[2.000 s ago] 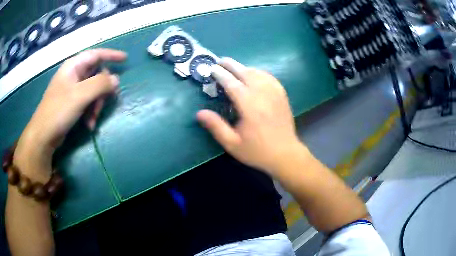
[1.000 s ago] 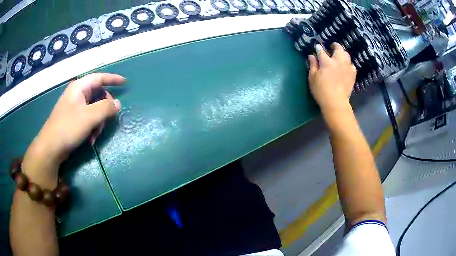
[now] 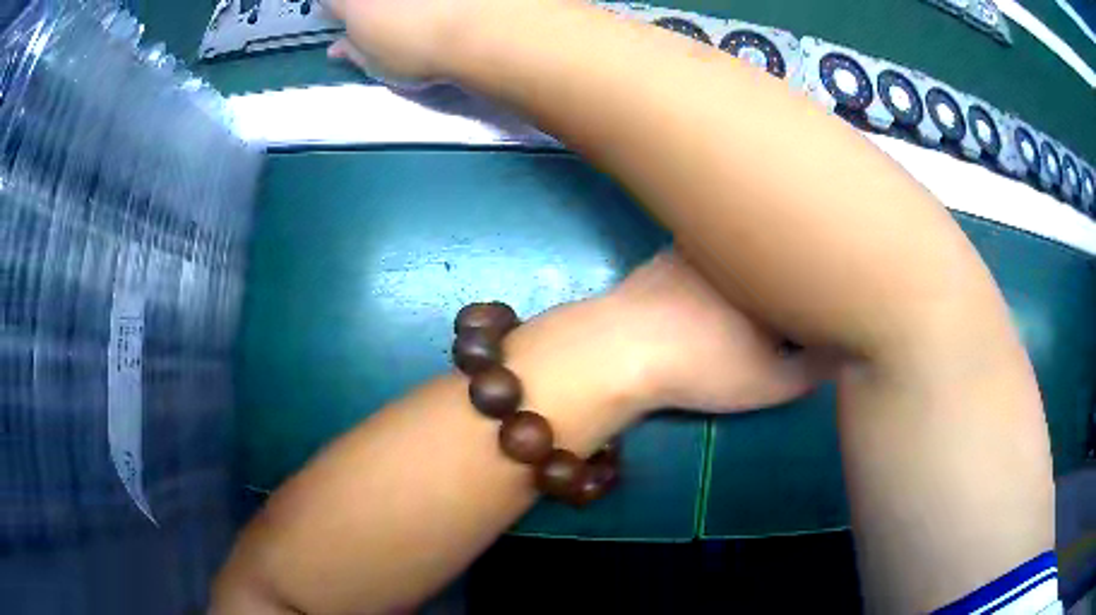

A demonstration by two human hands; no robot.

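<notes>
My right forearm crosses the view from the lower right to the top left. My right hand [image 3: 397, 39] is at the top left, beyond the white strip, beside the right end of a silver-grey holder plate [image 3: 258, 41]. The top edge cuts off part of the hand and plate, so I cannot tell if it grips the plate. My left hand [image 3: 709, 348] is over the green bench, its fingers hidden by my right arm. A bead bracelet [image 3: 525, 435] is on my left wrist.
A tall stack of clear plastic trays [image 3: 72, 312] stands at the left. Filled plates with black rings [image 3: 899, 96] lie in a row beyond the white strip [image 3: 379, 117]. The green bench [image 3: 361, 288] has a seam near its front edge.
The view has swung left, bringing in the tray stack; the dark stack of filled plates is out of view. My right hand has left that stack and reached across to the far left.
</notes>
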